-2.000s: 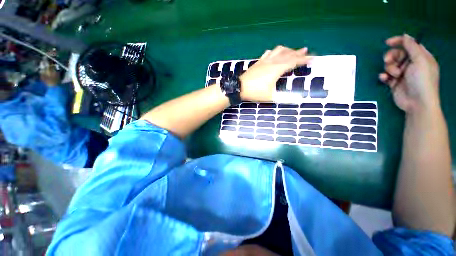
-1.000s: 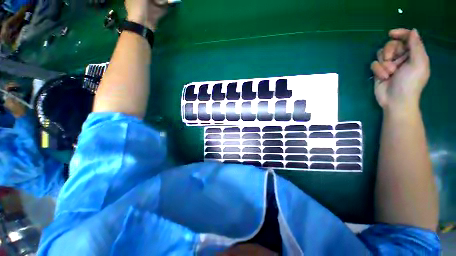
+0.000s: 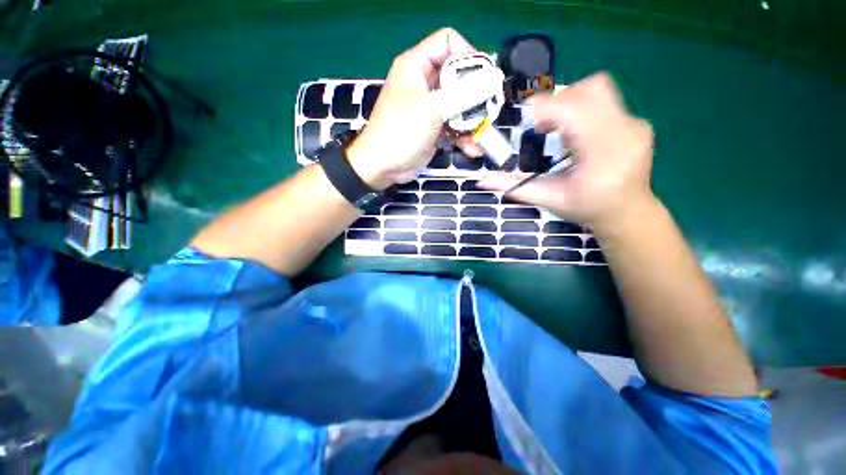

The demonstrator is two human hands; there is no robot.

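Note:
My left hand (image 3: 403,125) holds a round white-rimmed part of the device (image 3: 471,91), with an orange and white tab at its lower edge. A dark housing part with a grey disc (image 3: 531,57) and an orange-brown patch lies open just right of it. My right hand (image 3: 598,153), blurred, holds thin dark tweezers (image 3: 538,176), their tip pointing lower left. The L-shaped adhesive sheet (image 3: 315,113) lies under both hands, which hide much of it. The second die-cut sheet (image 3: 436,224) with small black pieces lies nearer to me.
A black round caged fan (image 3: 83,130) stands at the left with striped sheets (image 3: 88,227) beside it. A blue sleeve (image 3: 28,278) of another person shows at the left edge. The green mat (image 3: 724,111) extends to the right.
My left hand has come back from the far left with the device. My right hand has moved left to beside it. The view has shifted, and the dark housing part now shows over the sheets.

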